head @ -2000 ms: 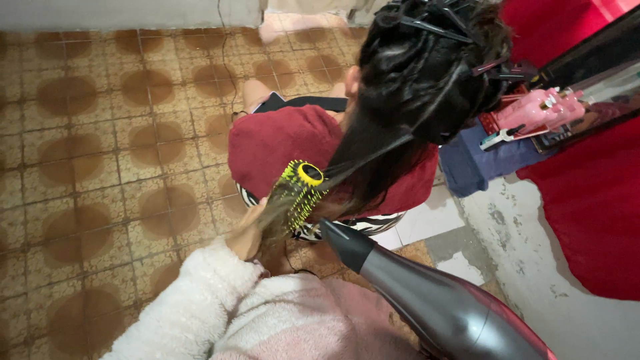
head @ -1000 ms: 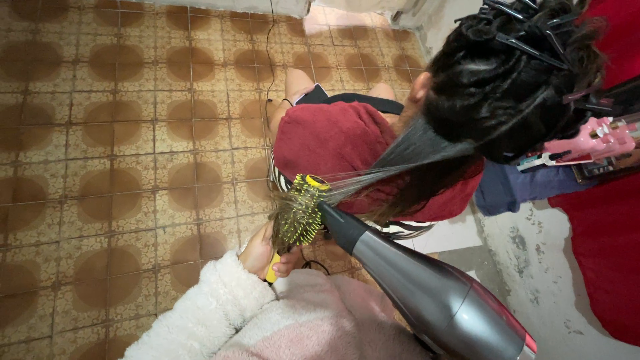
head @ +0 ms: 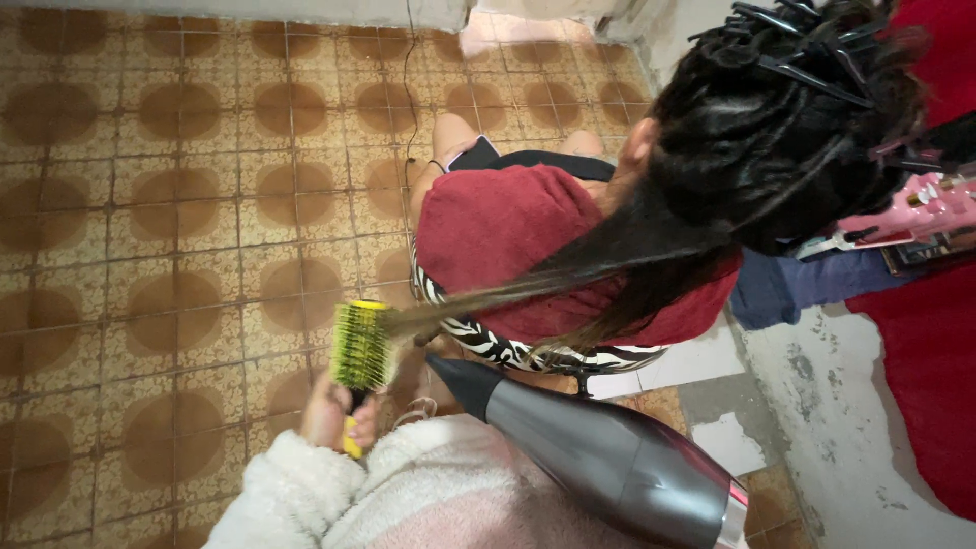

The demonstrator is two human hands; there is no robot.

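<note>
My left hand (head: 339, 419) is shut on the handle of a yellow round hairbrush (head: 361, 347). The ends of a long lock of dark hair (head: 564, 267) lie against its bristles, and the lock stretches back to the head of a seated person. Hair clips (head: 812, 76) hold the rest of the hair up. A grey hair dryer (head: 610, 450) with a black nozzle points toward the brush from the lower right, its nozzle a little apart from the bristles. My right hand is not in view. A red towel (head: 503, 229) covers the person's shoulders.
The person sits on a zebra-patterned chair (head: 488, 343), with a phone (head: 474, 155) by the thigh. At the right, a pink holder (head: 923, 206) stands by blue cloth (head: 801, 282) and red cloth (head: 915, 381). A thin cable (head: 412, 84) lies on the tiled floor.
The brush has moved left, away from the head, toward the ends of the lock, which is now stretched out. The dryer's nozzle, close to the brush before, is now farther from it.
</note>
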